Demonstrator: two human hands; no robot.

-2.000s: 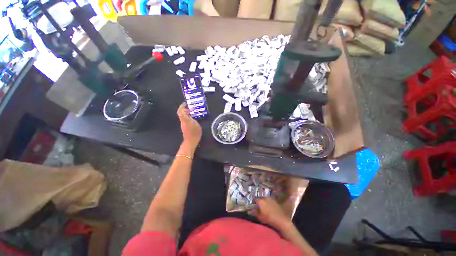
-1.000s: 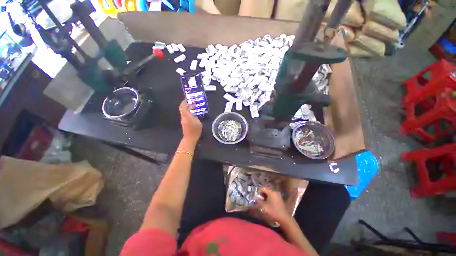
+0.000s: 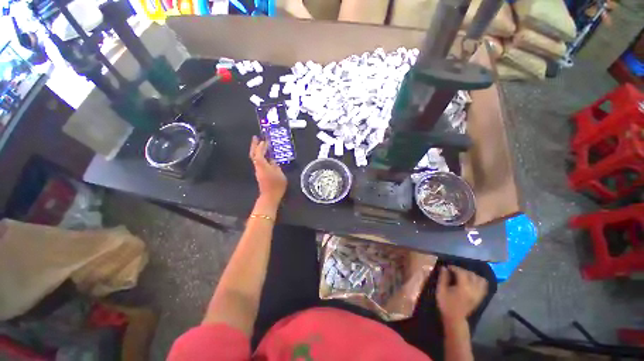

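Note:
A smartphone (image 3: 277,134) with a lit screen lies on the black table. My left hand (image 3: 268,173) is at its lower left edge, fingers extended and not wrapped around it. My right hand (image 3: 460,290) is over my right thigh, just right of the finished-parts box (image 3: 413,285); its fingers are bent and I cannot tell if they hold anything. The open box at my lap holds many greyish-white pieces (image 3: 349,271). The left parts bowl (image 3: 325,181) and right parts bowl (image 3: 445,199) hold small metal parts, on either side of the press base (image 3: 382,194).
The green hand press (image 3: 424,106) stands before a heap of white plastic pieces (image 3: 346,92). A second press (image 3: 152,84) with a red-knobbed lever and a spare bowl (image 3: 171,147) are at left. Red stools (image 3: 611,176) stand on the floor at right.
My right hand has left the pieces in the box and moved right, onto my thigh. My left hand's fingers have shifted slightly off the phone's edge, and the screen content differs.

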